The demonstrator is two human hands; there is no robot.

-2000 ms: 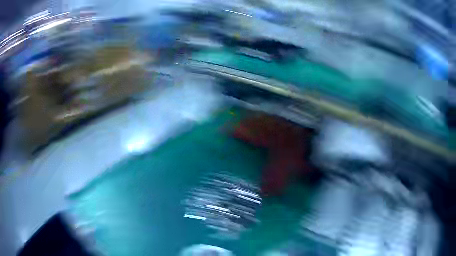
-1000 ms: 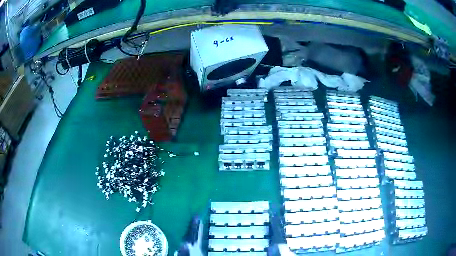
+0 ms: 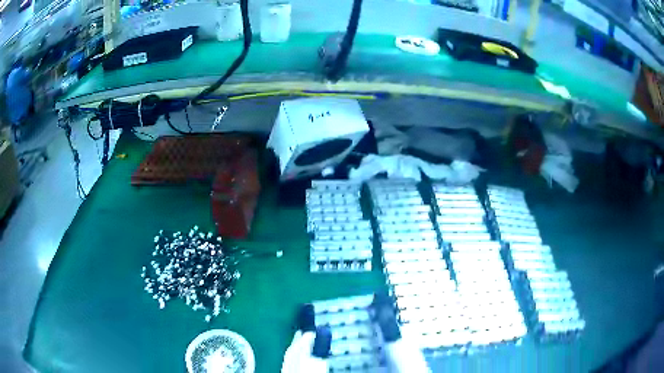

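Note:
A short group of silver ribbed metal parts [image 3: 348,331] lies at the bottom middle of the green bench mat. My left hand [image 3: 309,346], in a white glove with dark fingertips, grips its left side. My right hand [image 3: 397,339], gloved the same way, grips its right side. Both hands are cut off by the bottom edge. Long columns of silver parts [image 3: 451,269] stand right of them, and a shorter column [image 3: 338,226] lies just beyond. A heap of tiny black-and-silver bits [image 3: 191,269] lies at left, with a round pale dish [image 3: 249,357] of bits nearer.
Reddish-brown slab [image 3: 182,160] and block [image 3: 236,197] lie behind the heap. A white box with a dark round opening [image 3: 320,135] stands at the back beside crumpled white cloths [image 3: 419,169]. A green shelf [image 3: 291,65] crosses above, with black bins [image 3: 151,49] and hanging black cables [image 3: 236,65].
The view has tilted up and shows more of the shelf. Both hands have come further into view, with fingers on both sides of the short group of silver parts.

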